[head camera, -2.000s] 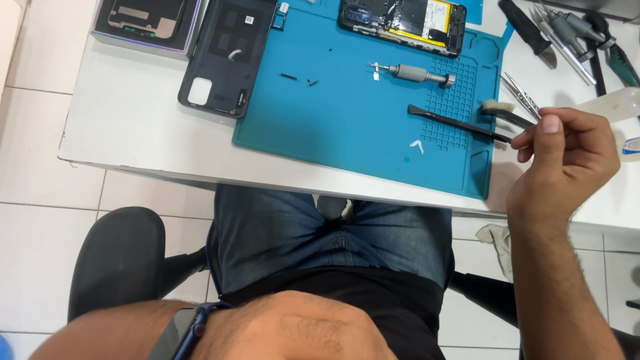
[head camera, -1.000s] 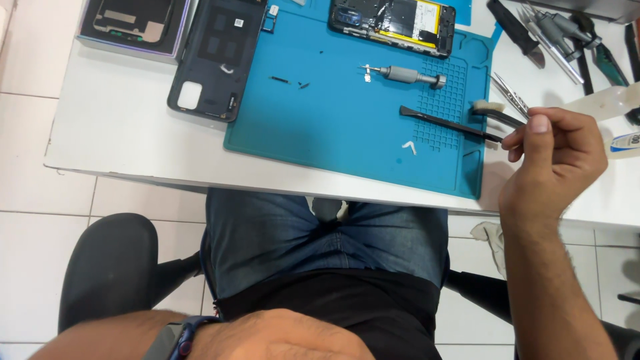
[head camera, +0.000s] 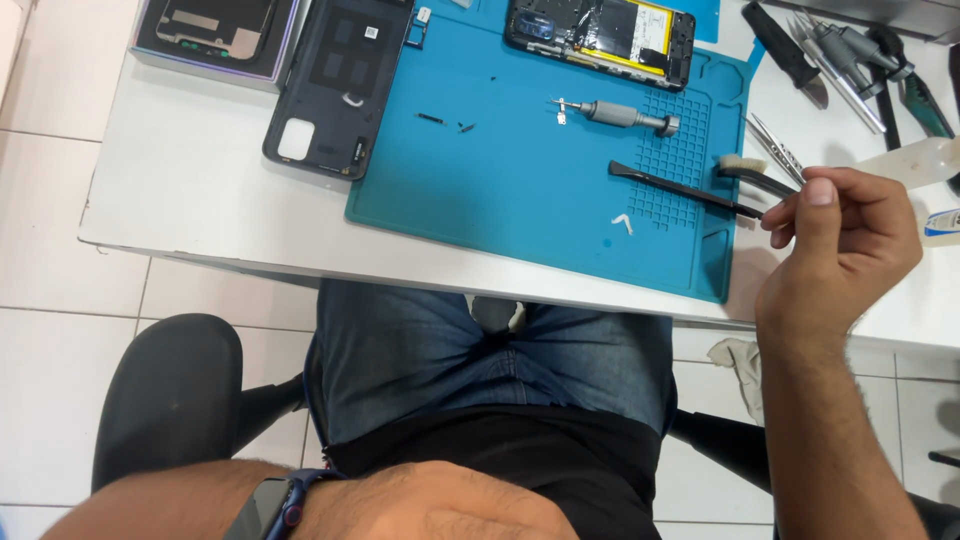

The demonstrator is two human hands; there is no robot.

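Observation:
My right hand is over the right edge of the blue silicone mat, thumb and fingers drawn together. Its fingertips meet the end of a black pry tool. The handle of a bristle brush and steel tweezers also reach the fingers; which of them is gripped, I cannot tell. My left hand rests against my body at the bottom, its fingers out of sight. A grey precision screwdriver lies below an opened phone, its tip over a small metal bracket.
At left lie a phone back cover and a box holding a phone part. Small dark pieces and a white strip are on the mat. A black-handled tool, screwdrivers and bottles stand or lie at right.

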